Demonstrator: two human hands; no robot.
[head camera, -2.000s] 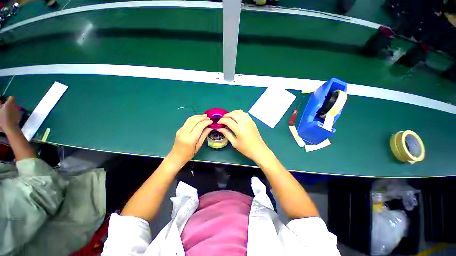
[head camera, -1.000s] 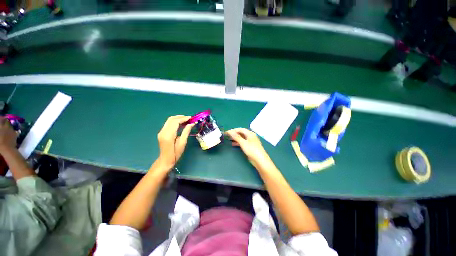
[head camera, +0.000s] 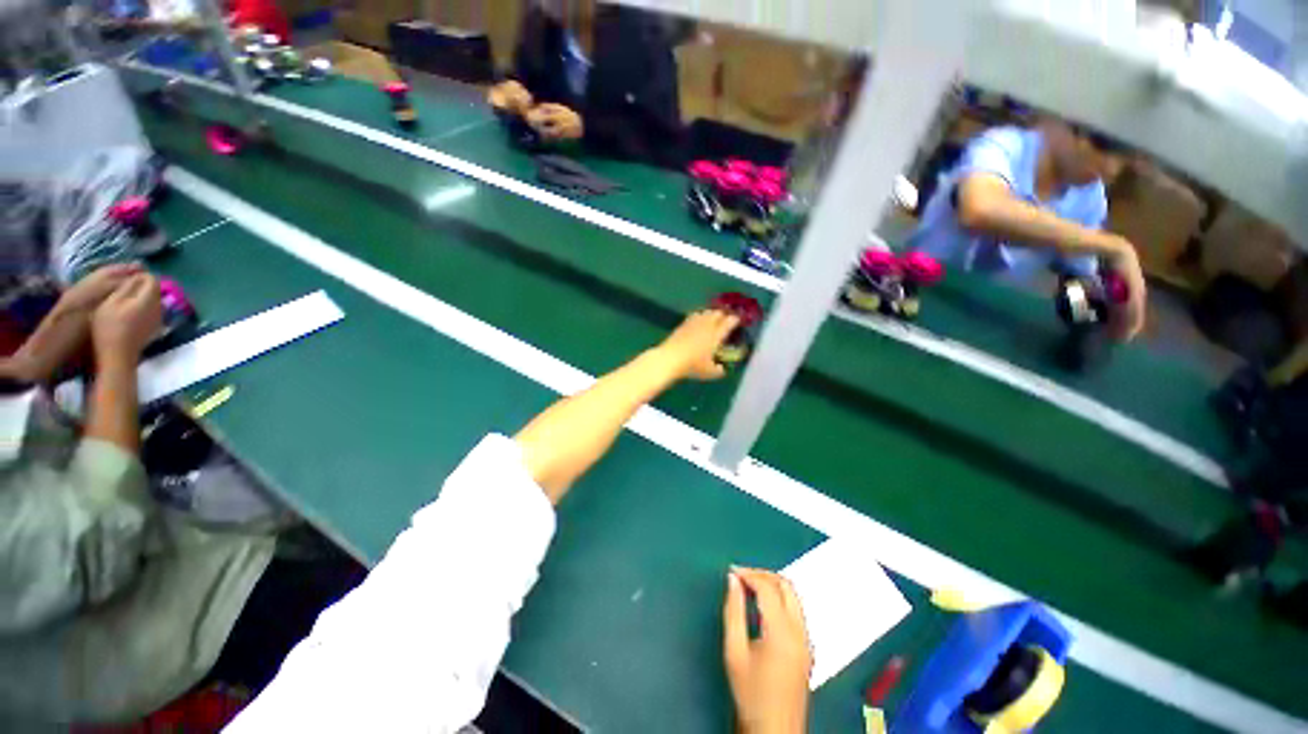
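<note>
My left hand (head camera: 700, 344) is stretched out over the green conveyor belt, beyond the near white rail, with its fingers on a motor unit (head camera: 739, 308) with a magenta top. The hand covers part of the unit, which is at the left side of the upright post. My right hand (head camera: 768, 631) is low over the bench at the left edge of the white card (head camera: 842, 602). Its fingers are curled, with a small dark shape between thumb and fingers; whether it is an object or a gap is unclear.
The blue tape dispenser (head camera: 990, 674) and a red-handled tool (head camera: 888, 678) are at the lower right. The upright post (head camera: 832, 244) rises from the near rail (head camera: 517, 351). Magenta-topped units (head camera: 735, 187) stand across the belt. People work at left and far right. A long white strip (head camera: 258, 341) lies left.
My left hand has moved from the bench forward over the belt with the magenta-topped unit. My right hand is now beside the card. The view has turned and shows more of the line.
</note>
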